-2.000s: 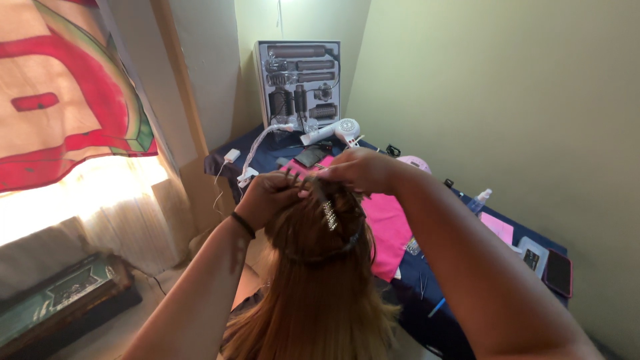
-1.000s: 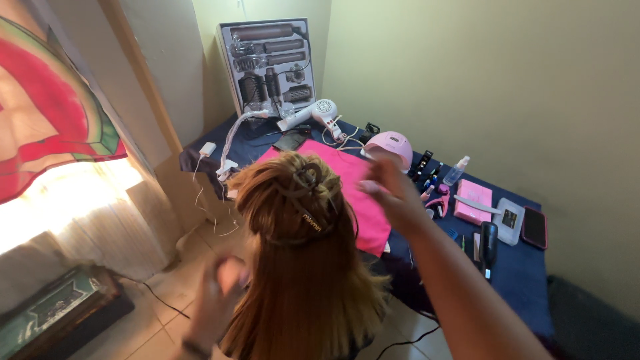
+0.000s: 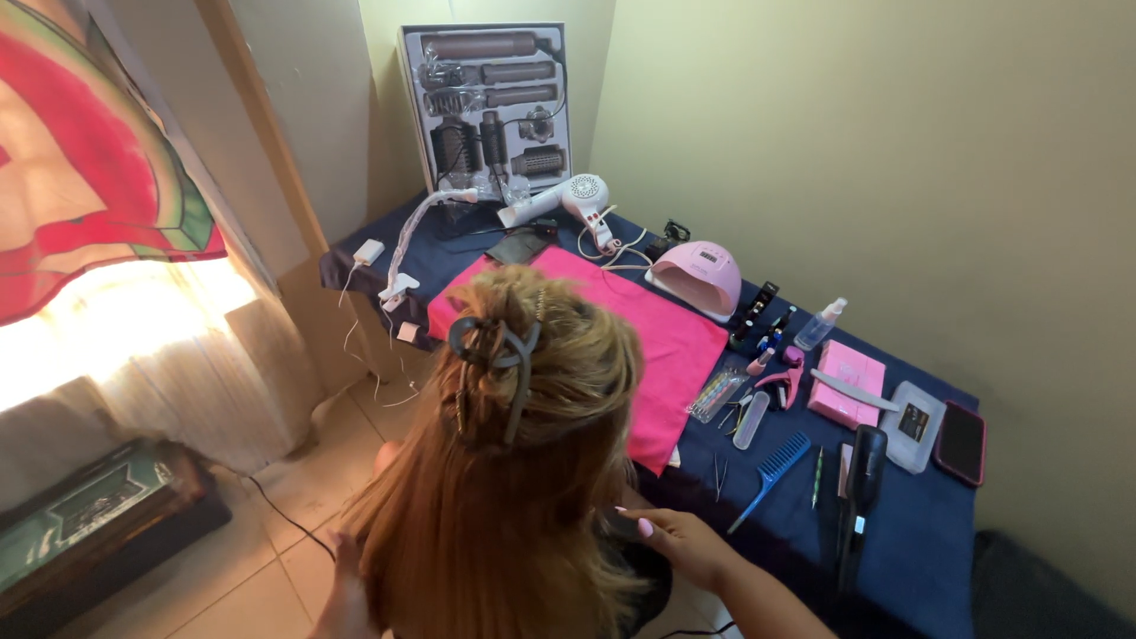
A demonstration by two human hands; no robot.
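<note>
A seated person's long blond-brown hair point(image 3: 497, 497) fills the lower middle of the view, with its upper part gathered at the back of the head. A dark claw clip point(image 3: 518, 382) with gold-coloured trim holds that gathered hair. My left hand point(image 3: 349, 568) is at the left edge of the hanging hair, partly cut off and blurred; its fingers are hard to make out. On the right side, my right hand point(image 3: 679, 541) is beside the hair near the shoulder, thumb and index finger close together. Whether strands lie between them is unclear.
A blue-covered table point(image 3: 754, 497) bears a pink cloth point(image 3: 674, 355), a white hair dryer point(image 3: 568, 200), a pink nail lamp point(image 3: 701, 280), a blue comb point(image 3: 777, 470) and a black hair straightener point(image 3: 861, 497). A boxed styling set point(image 3: 486, 106) stands behind. A cable point(image 3: 284, 510) crosses the floor.
Both hands have come down from the top of the head to the sides of the hanging hair. The claw clip, near the hands before, now sits in the hair with no hand on it.
</note>
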